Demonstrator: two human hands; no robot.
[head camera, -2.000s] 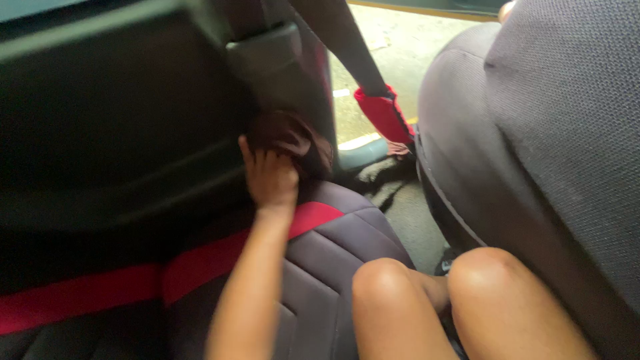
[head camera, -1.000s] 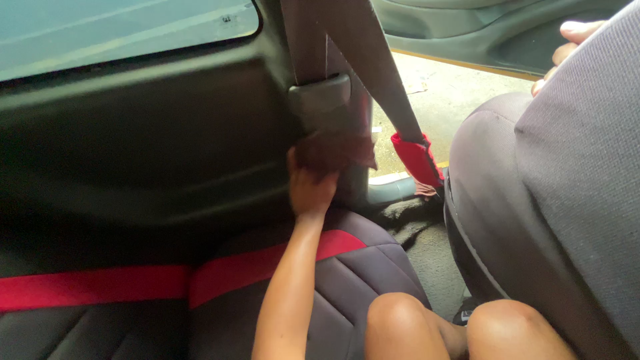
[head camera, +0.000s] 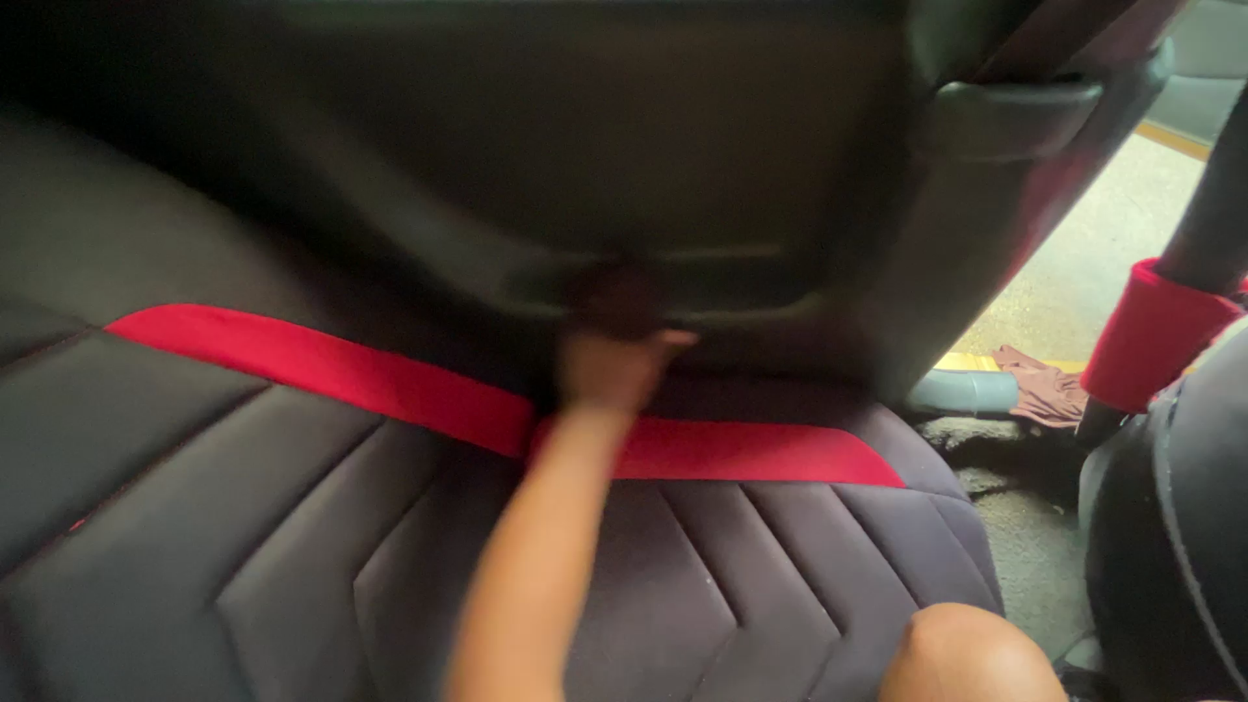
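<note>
My left hand (head camera: 619, 366), blurred, reaches forward over the rear seat, against the lower part of the dark interior side panel (head camera: 546, 146). It holds a dark reddish-brown cloth (head camera: 614, 292) pressed to the panel, beside a recessed ledge; the cloth is in shadow and the fingers are mostly hidden. Below the hand lies the black seat cover (head camera: 673, 575) with a red band (head camera: 741, 450). My right hand is out of view.
A seat-belt guide (head camera: 1019, 117) sits on the pillar at upper right. Right of it are a belt with a red sleeve (head camera: 1160, 336), a crumpled brown cloth (head camera: 1043, 385) on the door sill and the front seat (head camera: 1180, 526). A bare knee (head camera: 975, 658) shows at lower right.
My left hand with the cloth has moved from the pillar, below the belt guide, back along the side panel to its lower part. The view has swung left and down.
</note>
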